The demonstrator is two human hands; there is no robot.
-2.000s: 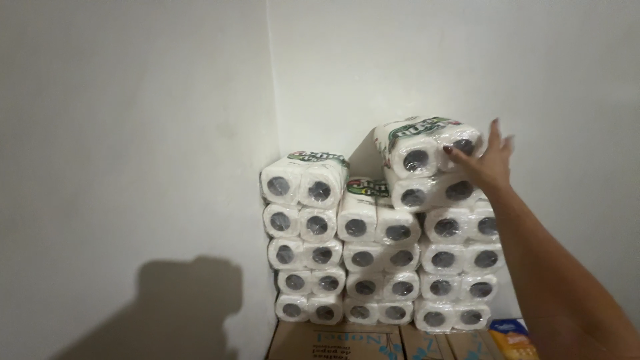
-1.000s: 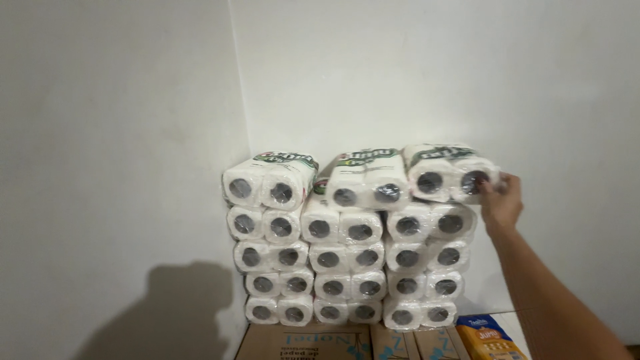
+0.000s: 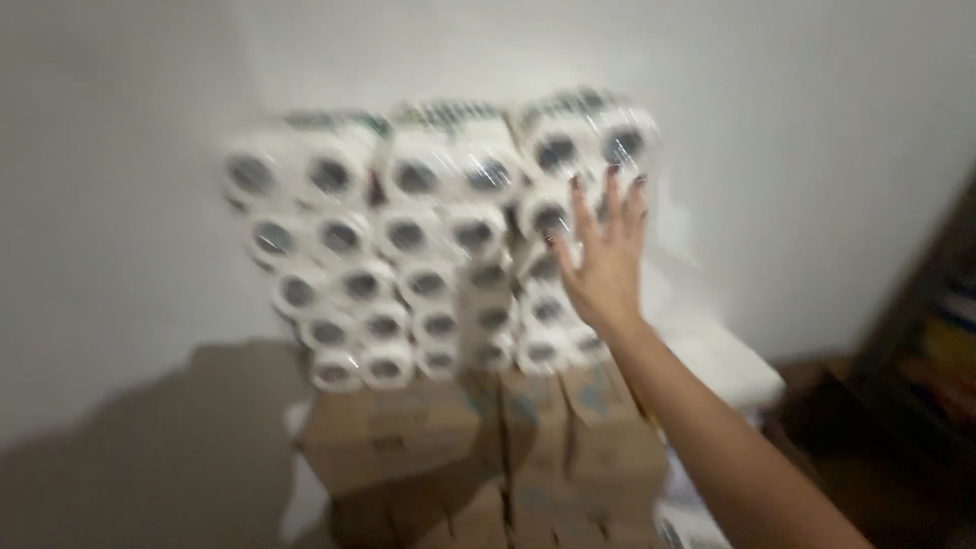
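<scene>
Plastic-wrapped packs of toilet paper rolls (image 3: 435,282) stand piled in three columns, with the ends of the rolls facing me. My right hand (image 3: 606,252) is spread against or just before the right column, fingers apart and pointing up; whether it touches the wrap is hard to tell in the blur. Its fingertips lie just below the top right pack (image 3: 591,137). Beside that pack are the top middle pack (image 3: 450,160) and the top left pack (image 3: 293,164). My left hand is out of view.
Cardboard boxes (image 3: 412,442) support the stack. Walls rise behind it and at the left (image 3: 114,191), where a dark shadow falls. A white surface (image 3: 717,358) extends to the right of the stack. Dark shelving with blurred colored items (image 3: 945,305) stands at the far right.
The middle top pack, raised and tilted beside my hand two seconds ago, now lies in line with its neighbours. My right hand has left the top right pack's end and spread open lower down. The view has shifted.
</scene>
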